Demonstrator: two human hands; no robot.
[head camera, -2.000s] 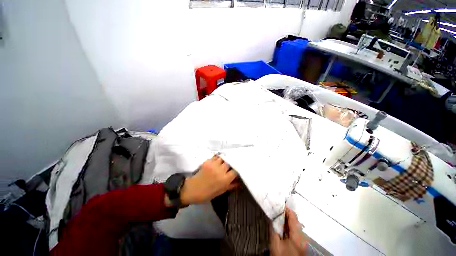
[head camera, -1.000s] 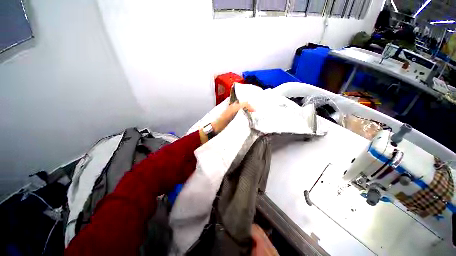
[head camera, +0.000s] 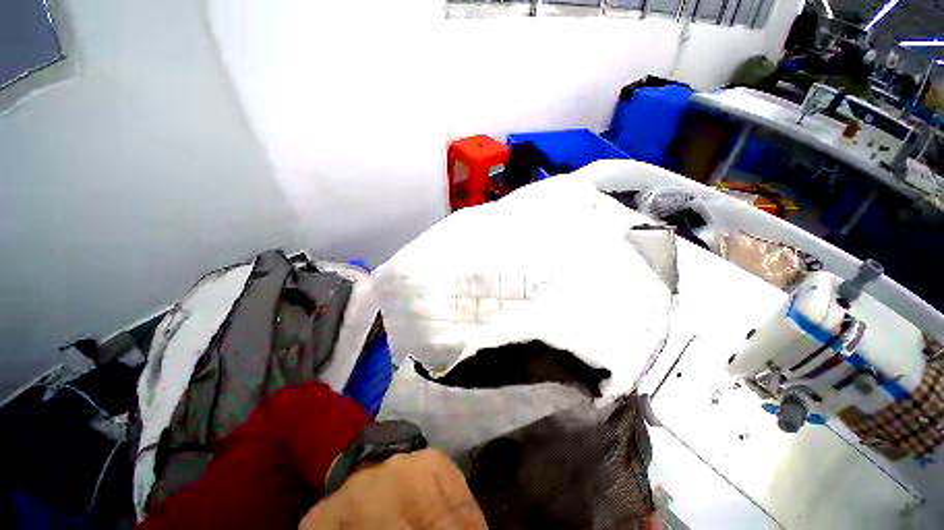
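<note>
The white quilted padding (head camera: 538, 269) lies spread over the table left of the machine, with faint stitched square lines. A dark curved opening (head camera: 518, 364) shows in its front part. The grey-brown checked shell fabric (head camera: 564, 466) lies at the near edge, below the opening. My left hand (head camera: 399, 497) is at the bottom edge beside the near white layer; its fingers are cut off, so its hold is hidden. Only a small sliver of my right hand (head camera: 654, 514) shows at the bottom edge by the shell fabric.
The sewing machine head (head camera: 828, 336) stands at the right, with a checked scrap (head camera: 901, 404) on it. A grey and white garment bundle (head camera: 285, 342) is heaped at the left. A red stool (head camera: 478, 171) and blue bins (head camera: 652, 124) stand behind, by the white wall.
The padding, lifted and folded a second ago, now lies spread across the table with its opening showing. My left hand has come back from the far part of the fabric to the bottom edge.
</note>
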